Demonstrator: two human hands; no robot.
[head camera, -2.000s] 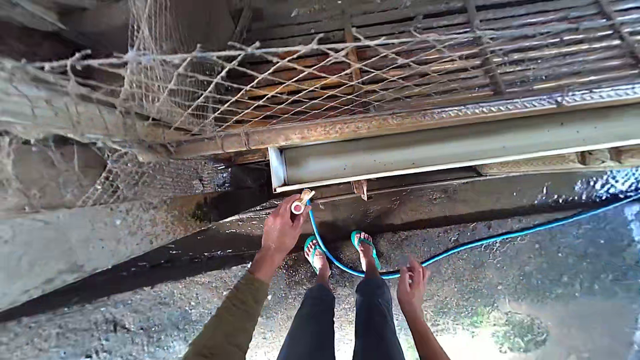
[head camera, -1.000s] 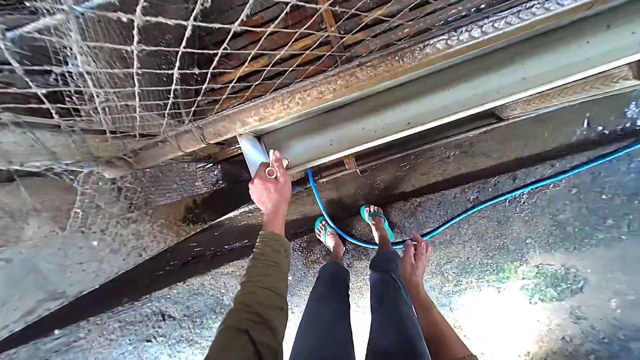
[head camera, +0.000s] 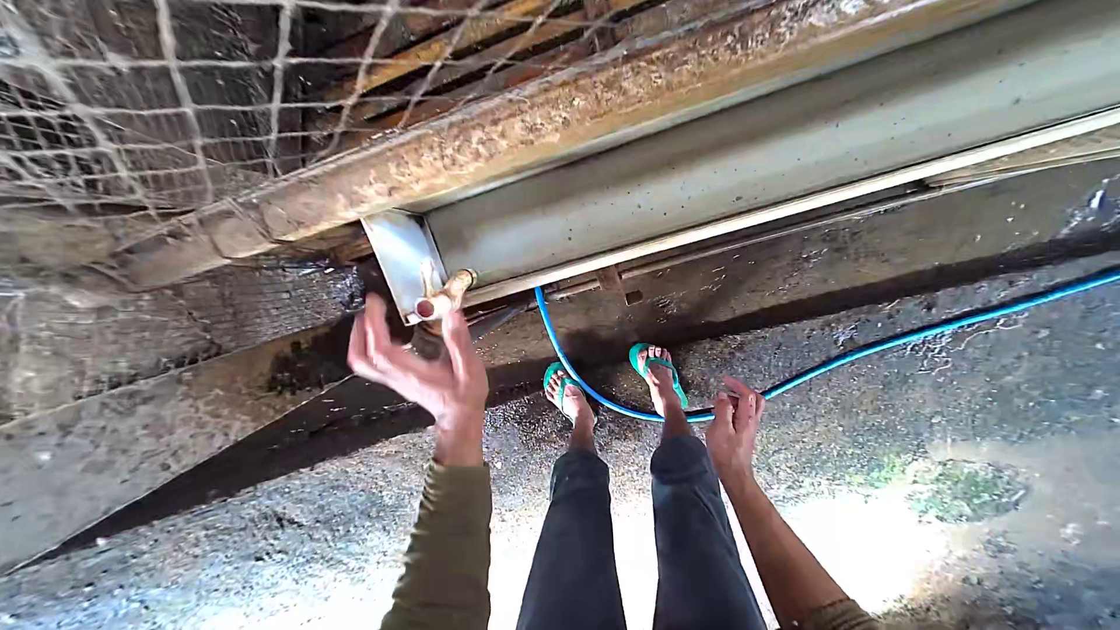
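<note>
My left hand (head camera: 420, 363) is raised at a small brass-coloured tap or valve (head camera: 444, 296), its fingers apart and the thumb close to the fitting; whether they touch is unclear. The fitting sits at the near corner of a long metal trough (head camera: 700, 188), by its pale end plate (head camera: 404, 254). Low on the right, my right hand (head camera: 735, 424) has its fingers bent beside a blue hose (head camera: 862, 350); its grip on the hose cannot be told. The hose runs from under the trough, past my feet and off to the right.
A rope net (head camera: 192, 105) hangs over wooden slats at the upper left, behind a rough beam (head camera: 507, 122). Below the trough runs a dark wet ledge (head camera: 787, 271). My feet in green flip-flops (head camera: 656, 363) stand on wet concrete (head camera: 315, 525). A concrete slope (head camera: 131, 464) lies at left.
My left hand was closed around the fitting at the trough's end a second ago; its fingers are now spread beside it. My right hand stays near the hose. The view has moved closer to the trough.
</note>
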